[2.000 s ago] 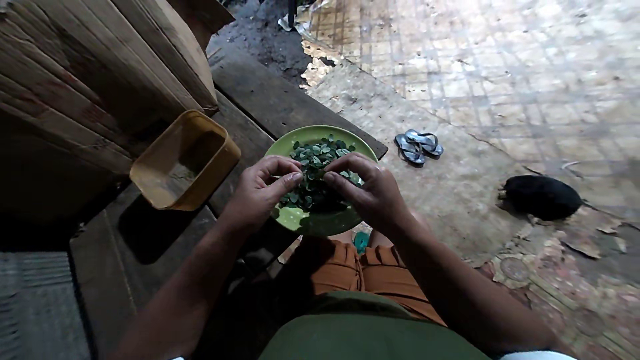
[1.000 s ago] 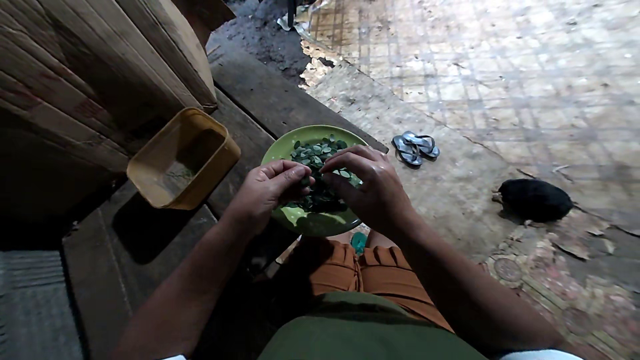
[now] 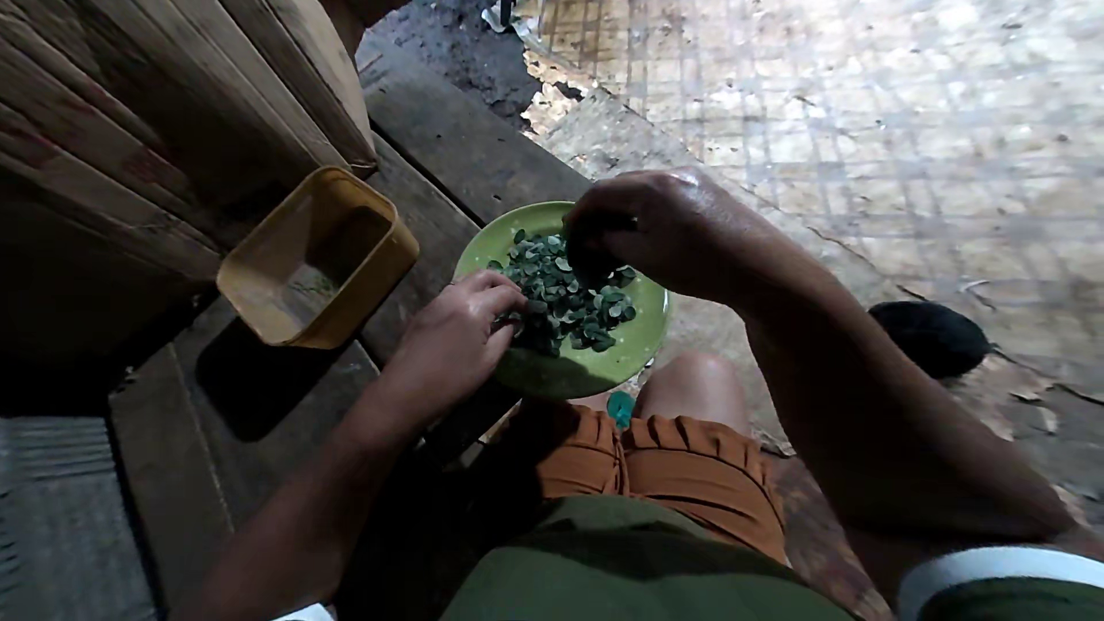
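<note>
A round green plate (image 3: 526,379) rests at the edge of the wooden bench by my knees, with a heap of small green leaves (image 3: 561,302) on it. My left hand (image 3: 461,332) is at the plate's left side, its curled fingertips at the leaves; whether they pinch any is hard to tell. Over the upper right of the heap, my right hand (image 3: 642,224) bends downward, its fingers in deep shadow, and what they hold cannot be seen.
A yellow plastic container (image 3: 323,259) with a few green bits inside stands on the wooden bench (image 3: 483,155) at the left. Folded cardboard (image 3: 198,95) rises behind it. A dark rounded thing (image 3: 927,338) lies on the floor at the right.
My hands were close together over the plate and are now apart: the left has moved left and down, the right up and right. The slippers seen earlier are now hidden behind my right arm.
</note>
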